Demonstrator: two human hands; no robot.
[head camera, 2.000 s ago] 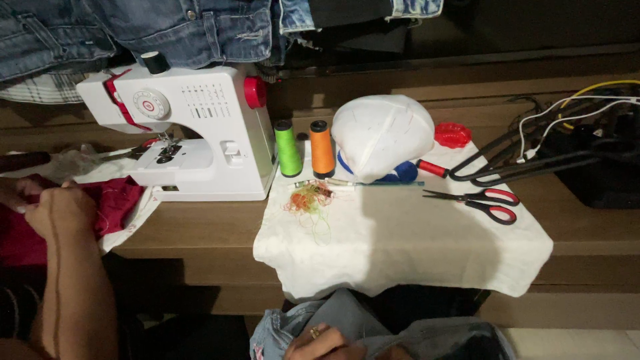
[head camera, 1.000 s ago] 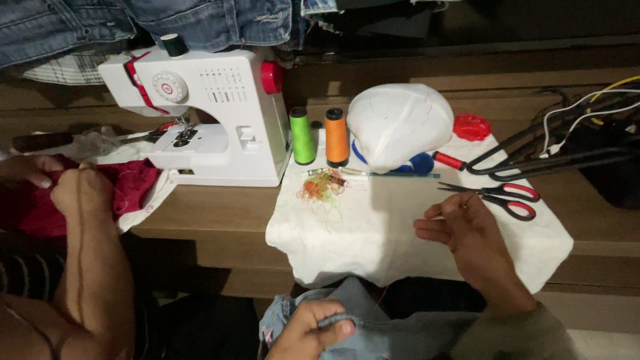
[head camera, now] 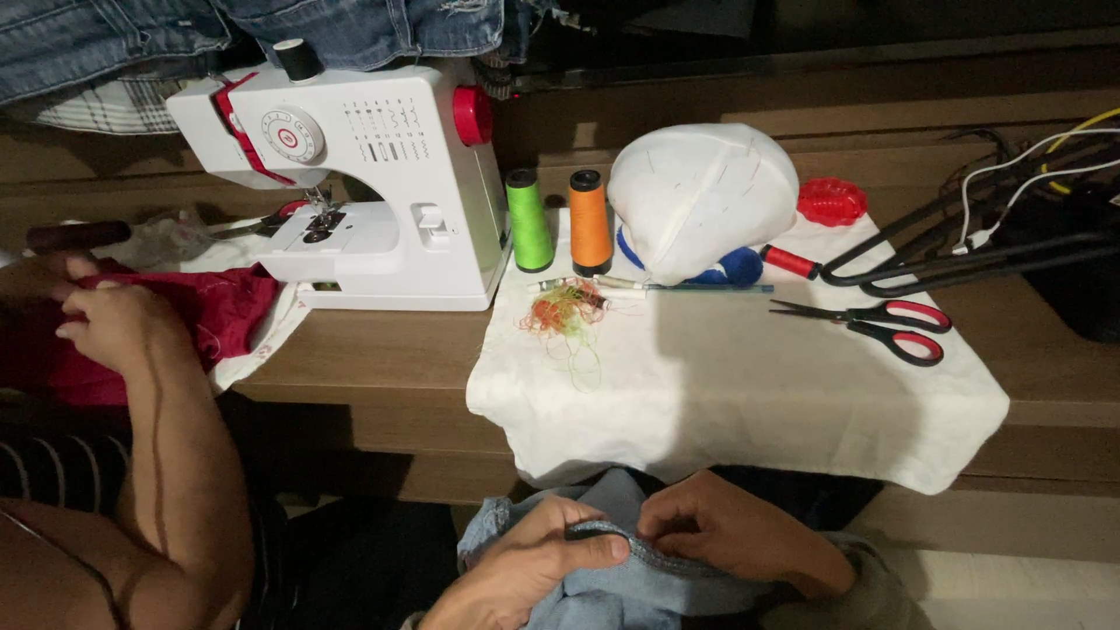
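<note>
A light-blue denim garment [head camera: 604, 599] lies over my lap at the bottom centre. My left hand [head camera: 542, 556] grips its folded edge, thumb on top. Just to the right, my right hand [head camera: 731, 529] has its fingertips at the same edge; whether something small is between them is hidden. Beyond, on a white cloth [head camera: 595, 429], are scissors [head camera: 862, 324], a tangle of orange and green thread [head camera: 564, 315], a green thread spool [head camera: 528, 223], an orange thread spool [head camera: 590, 226], a small red thread spool [head camera: 791, 262] and a white pincushion [head camera: 704, 197] with pins.
A white sewing machine [head camera: 385, 122] stands at left on the wooden table [head camera: 376, 350]. Beside me another person's hands [head camera: 122, 324] hold red fabric [head camera: 223, 306]. Jeans [head camera: 350, 31] lie behind the machine. Black metal bars [head camera: 980, 262] and cables [head camera: 1006, 184] are at right.
My right hand has moved from beside the scissors down to the denim. My left hand is still on the denim. The scissors remain on the cloth.
</note>
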